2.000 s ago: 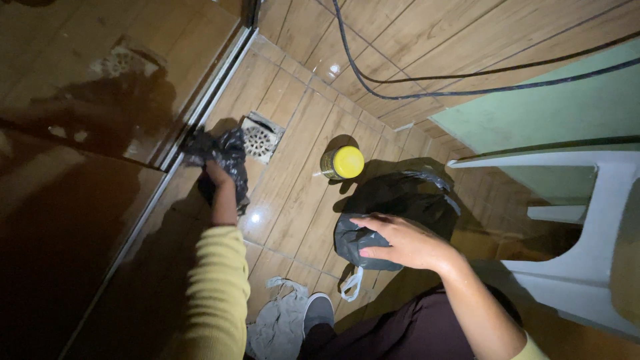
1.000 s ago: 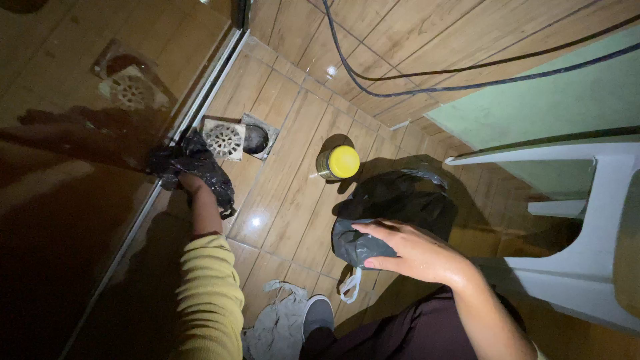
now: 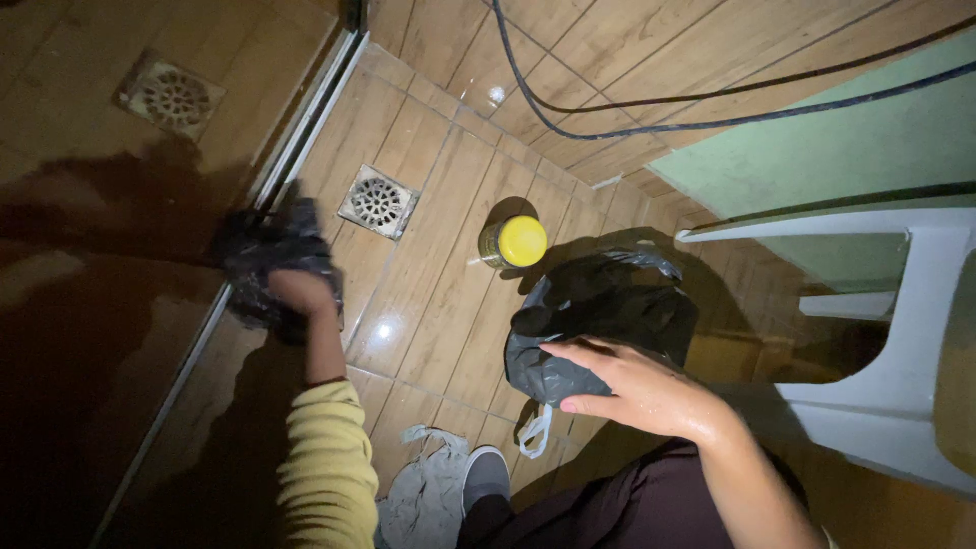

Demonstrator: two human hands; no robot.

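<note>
My left hand (image 3: 301, 293) grips a crumpled black plastic bag (image 3: 278, 255), blurred, beside the metal track of the glass door. Right of it a square metal drain grate (image 3: 378, 201) lies over the floor drain. My right hand (image 3: 633, 389), fingers apart, hovers over or lightly touches a black garbage bag (image 3: 549, 366) on the floor; contact is unclear. A jar with a yellow lid (image 3: 523, 241) stands between the grate and the garbage bag.
A gray cloth (image 3: 427, 488) lies beside my shoe (image 3: 486, 474). A white plastic chair (image 3: 907, 305) stands at the right. Dark cables (image 3: 587, 136) hang along the tiled wall. The glass door (image 3: 114, 305) at the left reflects the grate.
One second ago the grate lay beside the uncovered drain hole; now it covers the hole. My left hand, with the black bag, stays left of it. The right hand has barely moved.
</note>
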